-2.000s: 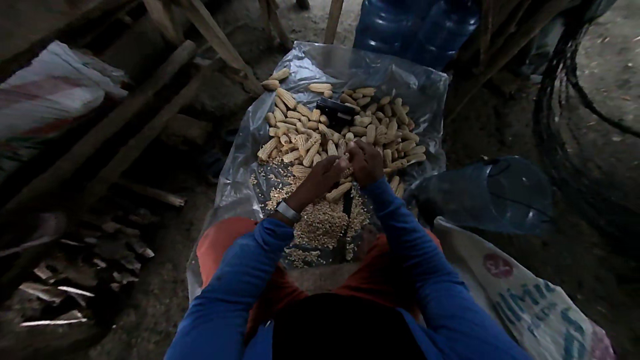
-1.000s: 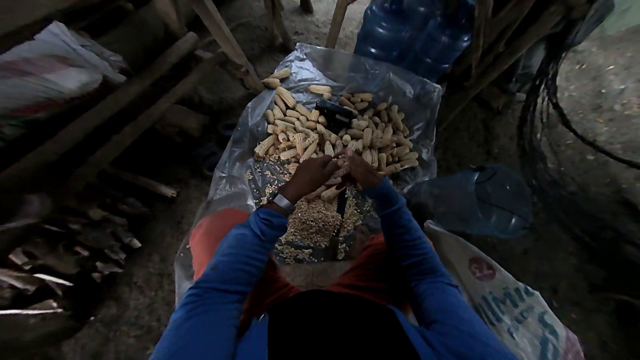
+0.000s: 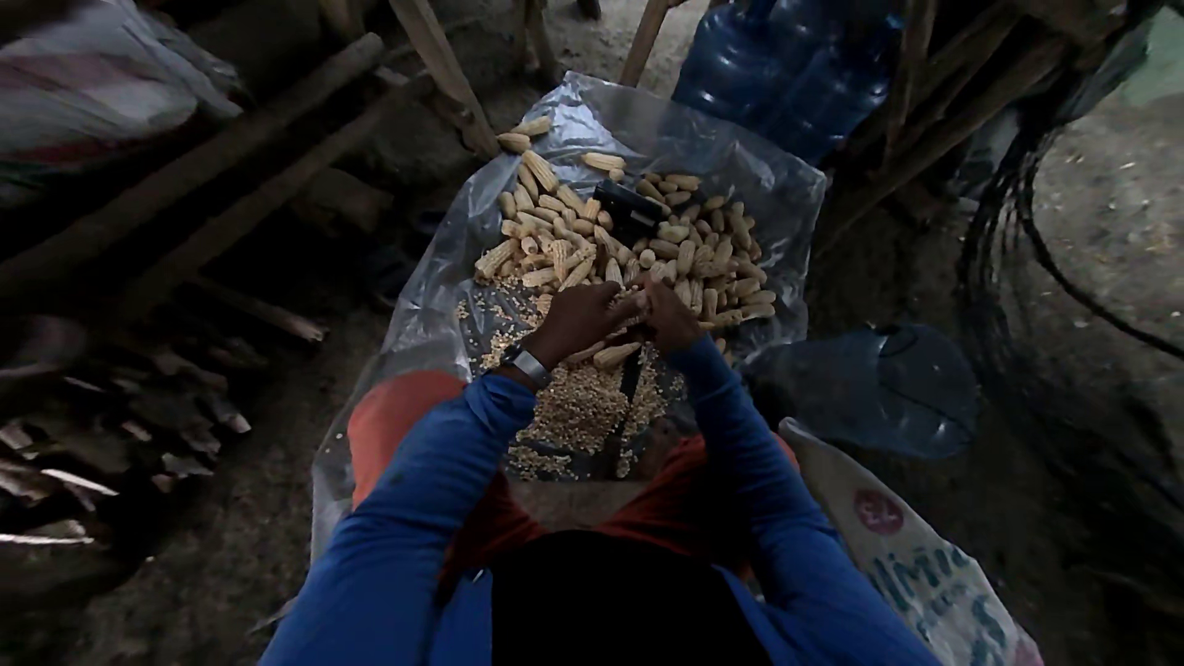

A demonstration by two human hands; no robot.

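My left hand [image 3: 585,319], with a watch on its wrist, and my right hand [image 3: 671,316] meet over the near edge of a heap of corn cobs [image 3: 708,245]. Between them they hold a corn cob [image 3: 638,305], mostly hidden by the fingers. Just below lies another corn cob [image 3: 616,354]. Loose corn kernels [image 3: 578,407] are piled nearer my lap, between my knees. A black object [image 3: 629,209] rests among the cobs. Everything lies on a clear plastic sheet [image 3: 421,305].
Blue water jugs [image 3: 786,74] stand beyond the sheet. To the right are a clear plastic jug [image 3: 869,388] on its side, a printed woven sack [image 3: 911,546] and coiled black tubing [image 3: 999,240]. Wooden poles [image 3: 203,185], split wood [image 3: 139,416] and a white sack [image 3: 102,83] are on the left.
Both hands stay together over the cobs, with small shifts of the fingers. Little else has plainly changed.
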